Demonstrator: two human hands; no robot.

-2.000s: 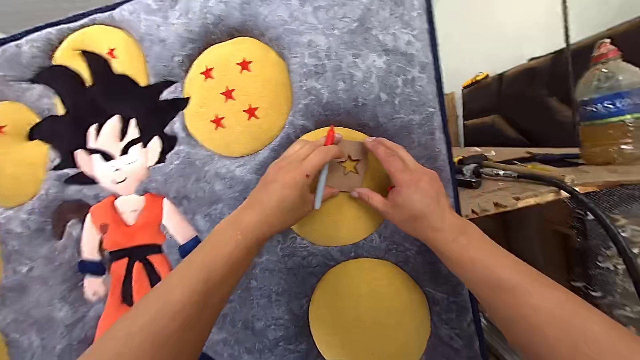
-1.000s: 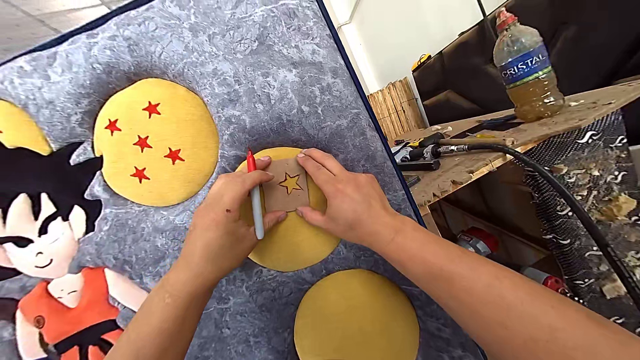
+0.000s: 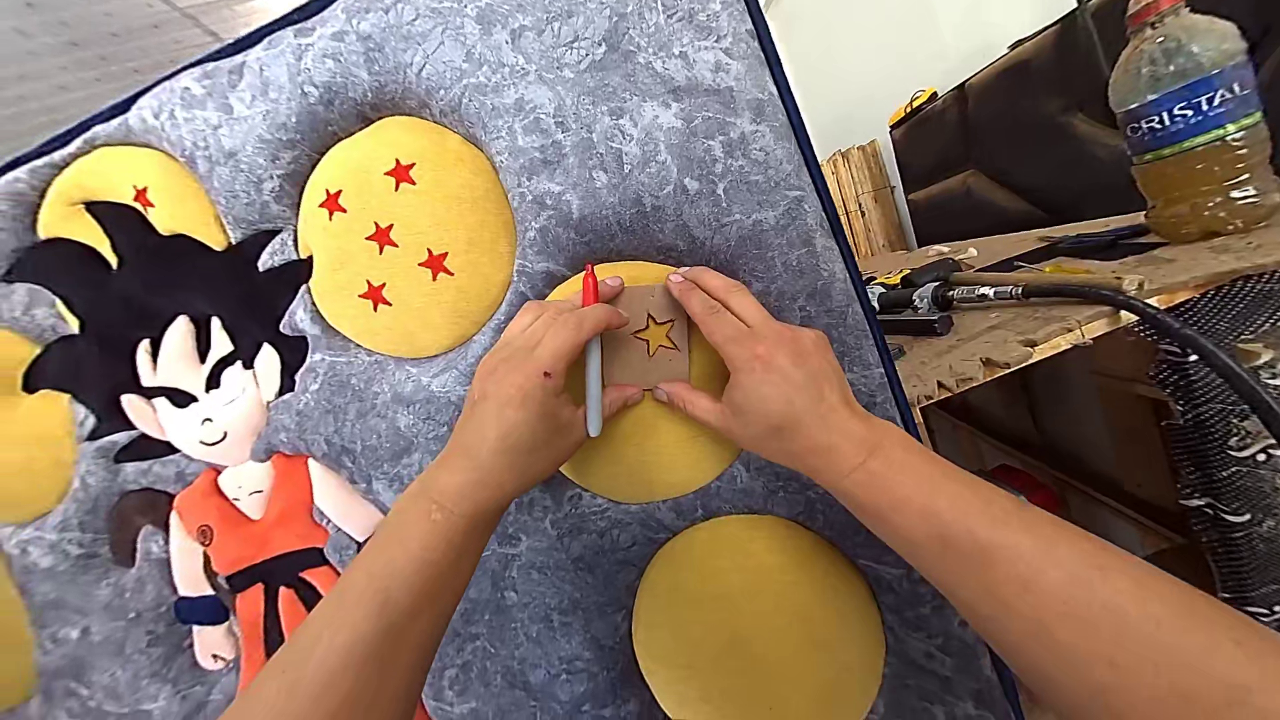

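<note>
A small cardboard stencil (image 3: 622, 352) with a star-shaped cutout lies flat against a yellow fabric disc (image 3: 645, 465), whose yellow shows through the star. My left hand (image 3: 525, 385) grips the stencil's left edge with fingers above and thumb below, and also holds a marker (image 3: 593, 375) with a grey barrel and red end, upright along that edge. My right hand (image 3: 775, 380) pinches the stencil's right corners between fingers and thumb. The disc belongs to a grey mottled fabric panel (image 3: 620, 130) with dark blue edging.
At the left are a padded cartoon figure (image 3: 215, 420) and a yellow disc (image 3: 470, 190) bearing red stars. A plain yellow disc (image 3: 760, 620) lies below my hands. To the right, a wooden bench (image 3: 1040, 350) bears a plastic bottle (image 3: 1195, 190) and an air tool with a black hose (image 3: 1150, 310).
Both hands stay on the stencil over the same disc, with the marker still in my left hand. The view has shifted between frames.
</note>
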